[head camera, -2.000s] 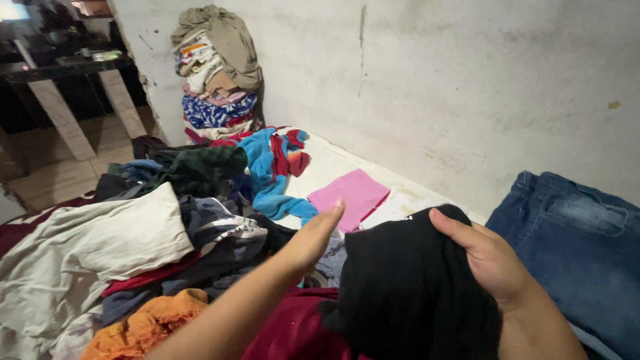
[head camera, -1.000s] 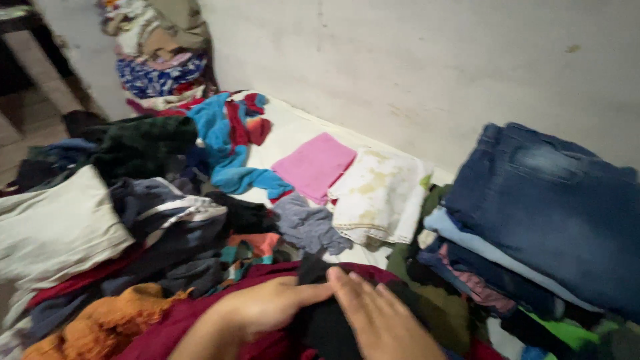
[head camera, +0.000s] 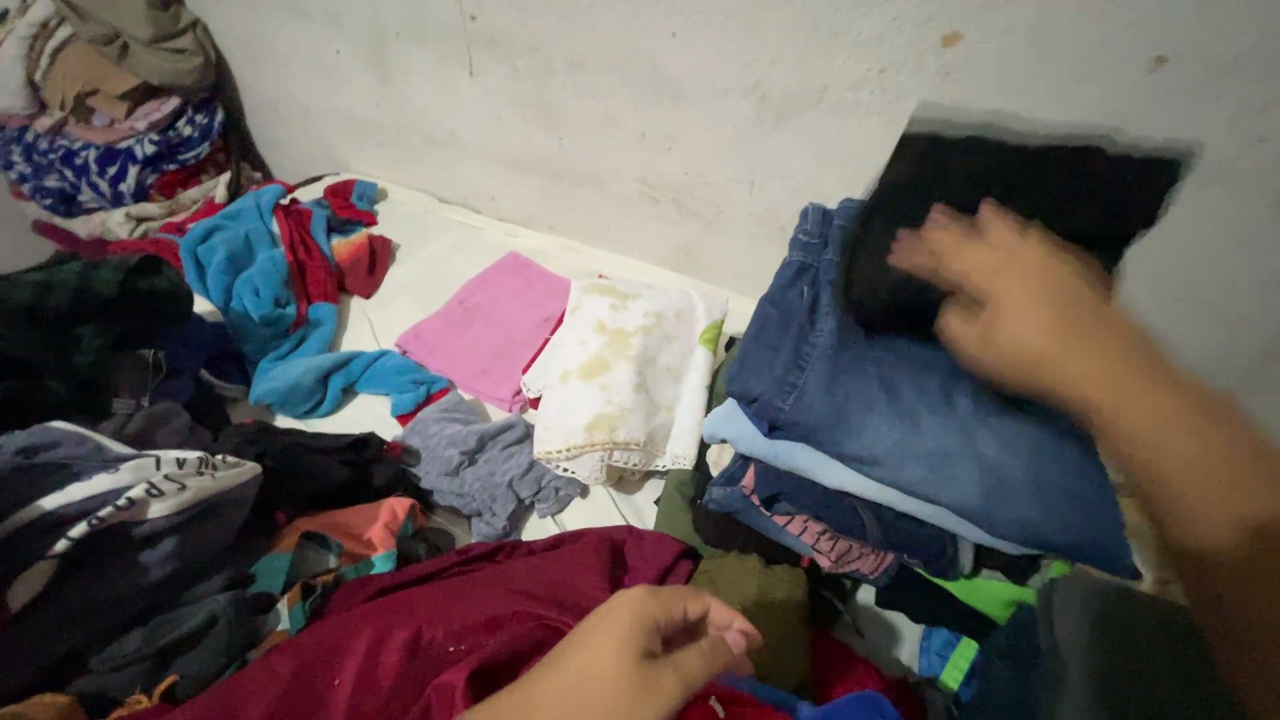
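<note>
The folded black garment (head camera: 1040, 190), blurred, is at the top of a stack, over blue denim jeans (head camera: 930, 430). My right hand (head camera: 1010, 290) lies against its near face with fingers spread; whether it grips the cloth cannot be told. My left hand (head camera: 690, 640) hovers at the bottom middle over dark red cloth (head camera: 540, 590), fingers loosely curled and holding nothing. Left of the stack lie a folded white cloth (head camera: 630, 370) with yellowish stains and a lace edge, a folded pink cloth (head camera: 490, 325) and a crumpled grey cloth (head camera: 490, 460).
Loose clothes, among them a dark garment with white lettering (head camera: 130, 500), cover the left side. A blue and red fleece (head camera: 260, 310) lies on the pale bed sheet (head camera: 400, 220). Another clothes pile (head camera: 120, 140) stands at the back left. A bare wall (head camera: 600, 130) runs behind.
The black garment has moved from in front of me to the top of the jeans stack at the right, with my right hand. My hands, close together one second ago, are now apart.
</note>
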